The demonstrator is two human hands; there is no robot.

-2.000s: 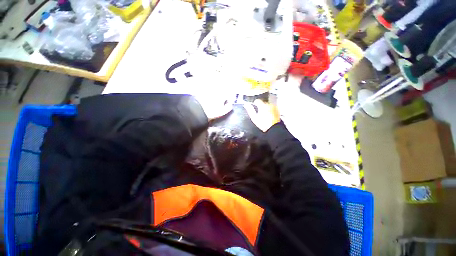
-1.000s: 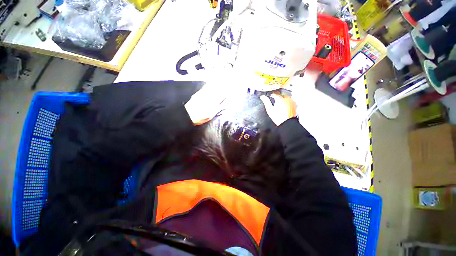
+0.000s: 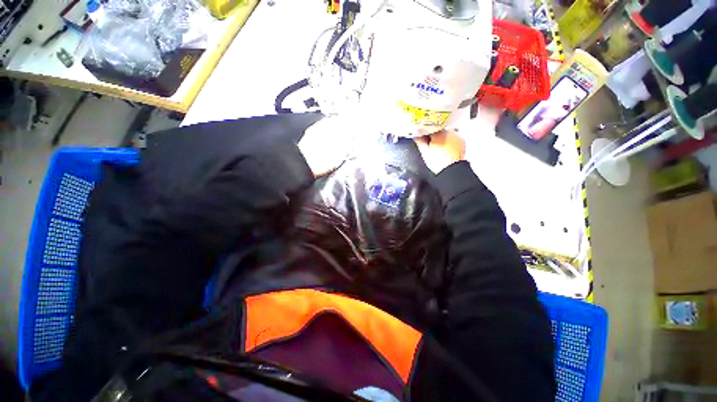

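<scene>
A black garment (image 3: 189,196) covers my lap and the table's front edge. Its glossy dark lining (image 3: 354,224) faces up in the middle, with a small dark blue woven label (image 3: 388,189) on it. The white sewing machine head (image 3: 424,67) stands over the cloth's far end. My left hand (image 3: 324,148), washed out by the bright light, lies on the cloth left of the needle area. My right hand (image 3: 444,149) lies on the cloth at the right, partly behind the machine head. The fingertips of both hands are hidden or overexposed.
Blue crates (image 3: 59,259) stand at my left and right (image 3: 580,338). Right of the machine are a red basket (image 3: 525,67) with small spools and a lit smartphone (image 3: 553,107) on a stand. A black curved hose (image 3: 289,96) is left of the machine. Thin tools lie at the right table edge.
The lining and its label have shifted away from me, toward the machine, and the label now shows more clearly. My right hand has moved slightly away, further under the machine head.
</scene>
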